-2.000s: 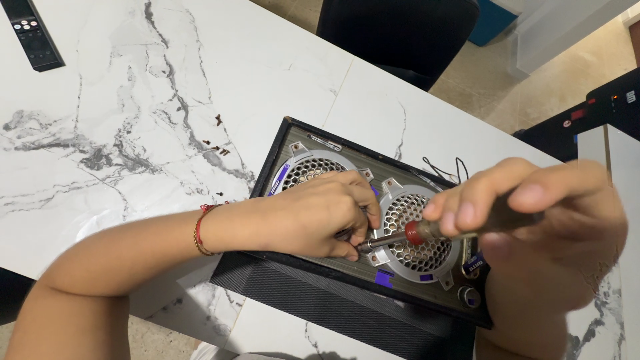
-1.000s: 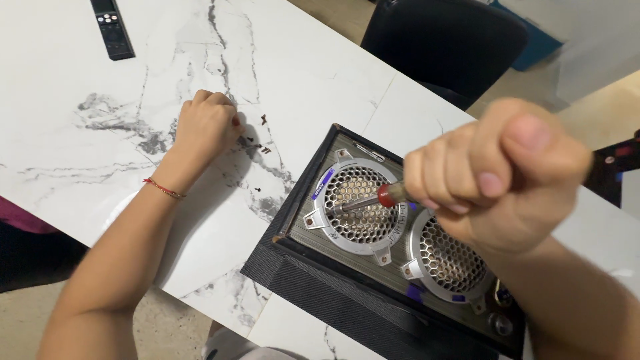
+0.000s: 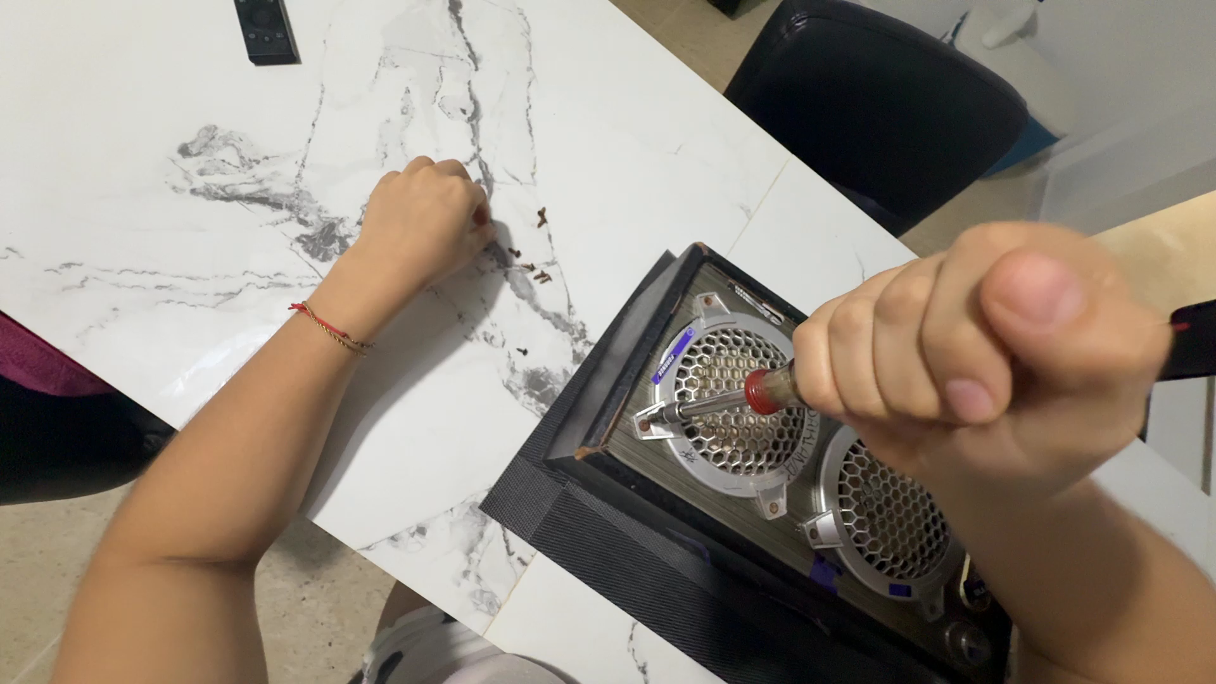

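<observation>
My right hand (image 3: 978, 351) grips a screwdriver (image 3: 712, 404) with a red collar. Its shaft crosses the honeycomb grille of a round silver speaker ring (image 3: 741, 484), and the tip is by the ring's left mounting tab. The speaker box (image 3: 655, 475) lies on the table with a second grille (image 3: 888, 508) lower right. Out on the table to the left, my left hand (image 3: 427, 218) rests with curled fingers beside small dark screws (image 3: 541, 275); whether it holds one is hidden.
The box sits over a black textured panel (image 3: 608, 560) on the marble-patterned table (image 3: 237, 370). A remote control (image 3: 266, 33) lies at the upper left. Dark chairs stand at the upper right (image 3: 874, 104) and lower left (image 3: 76, 446).
My left hand has left the speaker box and moved left to the small screws. The screwdriver in my right hand has shifted from between the two grilles to the left one.
</observation>
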